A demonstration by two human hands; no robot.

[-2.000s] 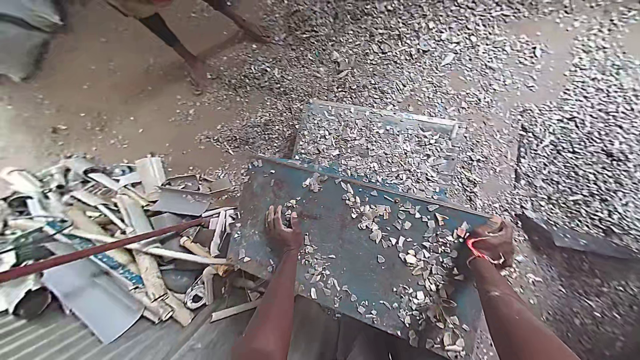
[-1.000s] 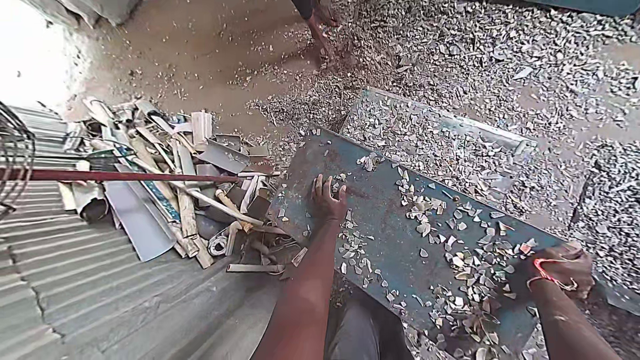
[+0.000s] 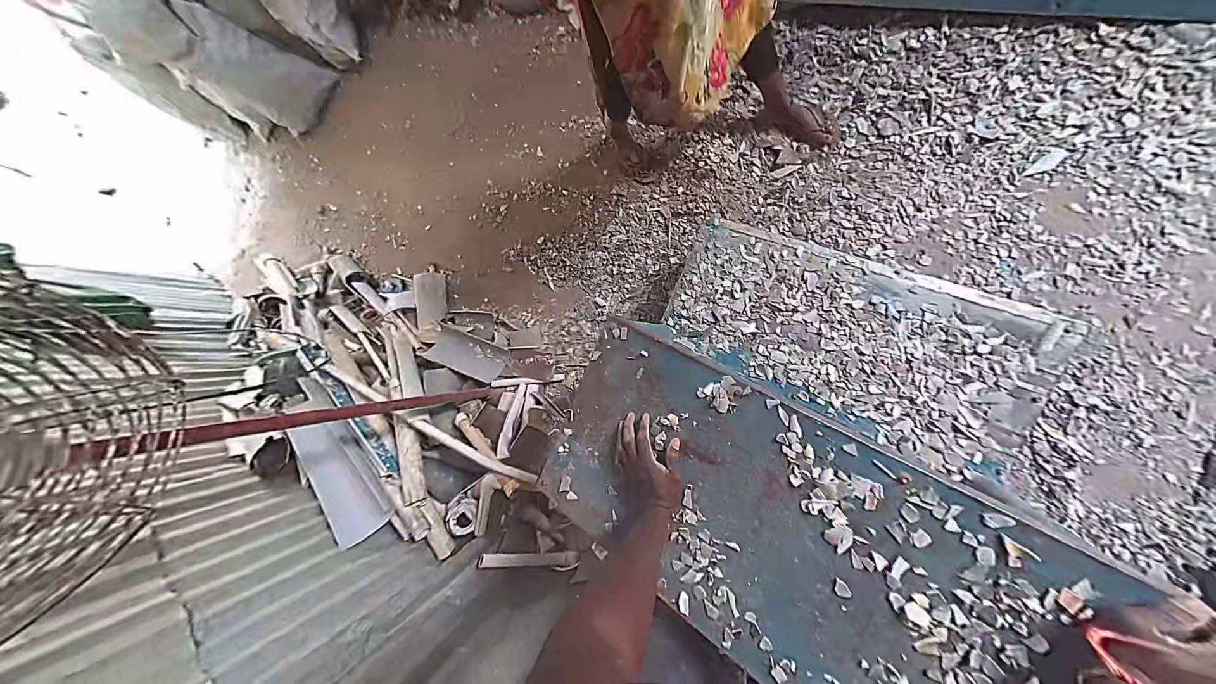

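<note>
A blue sheet-like board (image 3: pixel 750 484) with a raised edge slopes across the lower right, strewn with pale broken chips (image 3: pixel 845 522). My left hand (image 3: pixel 649 470) rests on its left part, fingers apart, by a few small chips. At the lower right corner my right hand (image 3: pixel 1154 632), with an orange-red band at the wrist, is at the board's end; it is blurred and cut off by the frame, so its fingers cannot be made out. Beyond the board lies a second flat panel (image 3: pixel 997 309) with a pale rim, covered with chips.
Plastic pipe pieces and scraps (image 3: pixel 408 399) are heaped at left on corrugated sheeting (image 3: pixel 285 589). A wire fan guard (image 3: pixel 85 437) and a red rod (image 3: pixel 313 415) are nearby. A person in a flowered garment (image 3: pixel 679 57) stands beyond, among scattered chips. Sacks (image 3: pixel 247 66) lie upper left.
The view has swung left, bringing in the wire guard and more of the sheeting. The person beyond now shows more fully. My left hand stays on the board's left part.
</note>
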